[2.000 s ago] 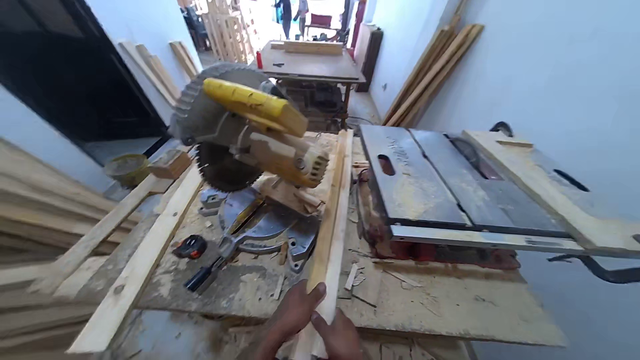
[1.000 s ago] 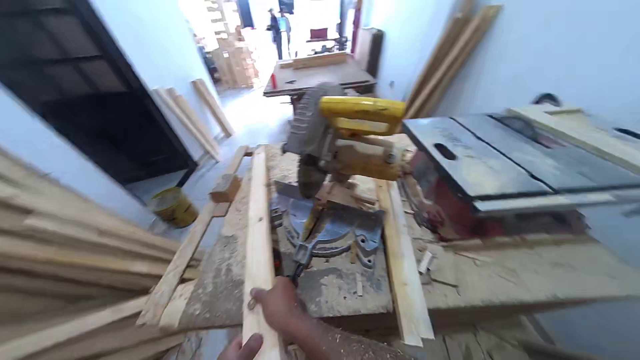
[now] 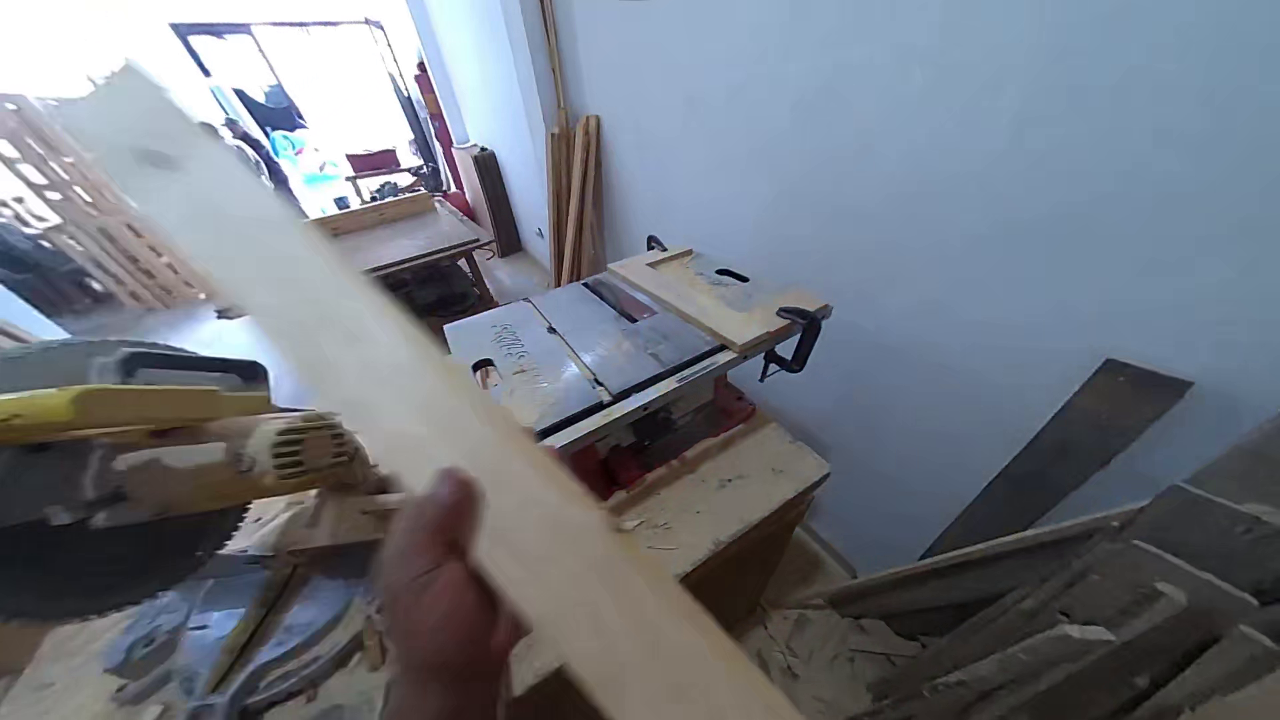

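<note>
A long pale wooden board [image 3: 400,400] runs diagonally from the upper left to the bottom edge, raised over the bench and blurred. My left hand [image 3: 440,600] grips its left side, the thumb upright along the edge, the other fingers mostly hidden. My right hand is out of view. Left of my hand stands a yellow miter saw [image 3: 180,450], its blade and base partly cut off by the frame. Beyond the board lies a table saw [image 3: 600,340] with a metal top. A light wooden fence piece [image 3: 700,310] is fixed on it by a black clamp [image 3: 795,340].
The workbench [image 3: 740,490] carries both saws and wood scraps. Dark planks [image 3: 1060,620] are piled at lower right, and one grey plank [image 3: 1060,450] leans on the wall. More boards [image 3: 575,200] stand behind the table saw. A second table [image 3: 410,240] stands farther back.
The view has swung right. The board, lying lengthwise left of the miter saw one second ago, is now raised diagonally across it. Two hands were visible before; now only one shows.
</note>
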